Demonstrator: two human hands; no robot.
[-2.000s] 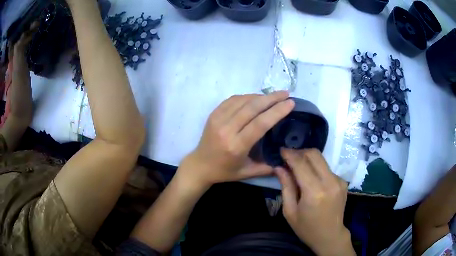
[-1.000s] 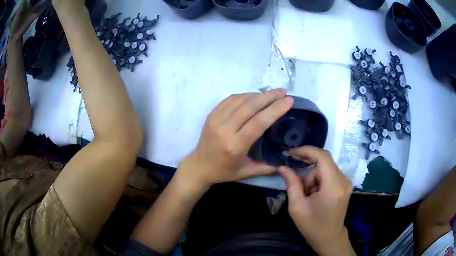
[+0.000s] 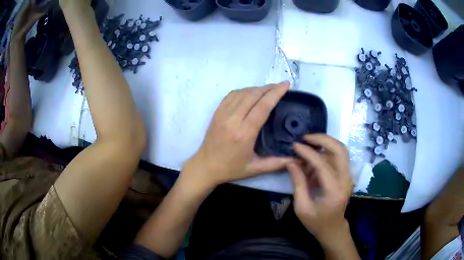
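Note:
A black rounded-square housing (image 3: pixel 293 123) with a raised round hub stands open side up near the front edge of the table. My left hand (image 3: pixel 235 137) grips its left side, fingers along the far left rim and thumb along the near side. My right hand (image 3: pixel 323 177) is at the housing's near right rim, with its fingertips reaching inside. Whether the right fingers hold a small part cannot be seen. A heap of small dark inserts with pale round centres (image 3: pixel 387 101) lies to the right.
Another heap of inserts (image 3: pixel 129 43) lies at the left, beside another person's arm (image 3: pixel 109 96). More black housings (image 3: pixel 412 28) stand along the far side. Clear film (image 3: pixel 285 66) lies beyond my hands. A green patch (image 3: pixel 388 179) is at the near right edge. Another person's arm shows at lower right.
The housing has tilted and shifted slightly up and left with my left hand, and its floor shows more. My right fingers have moved up a little at the near right rim.

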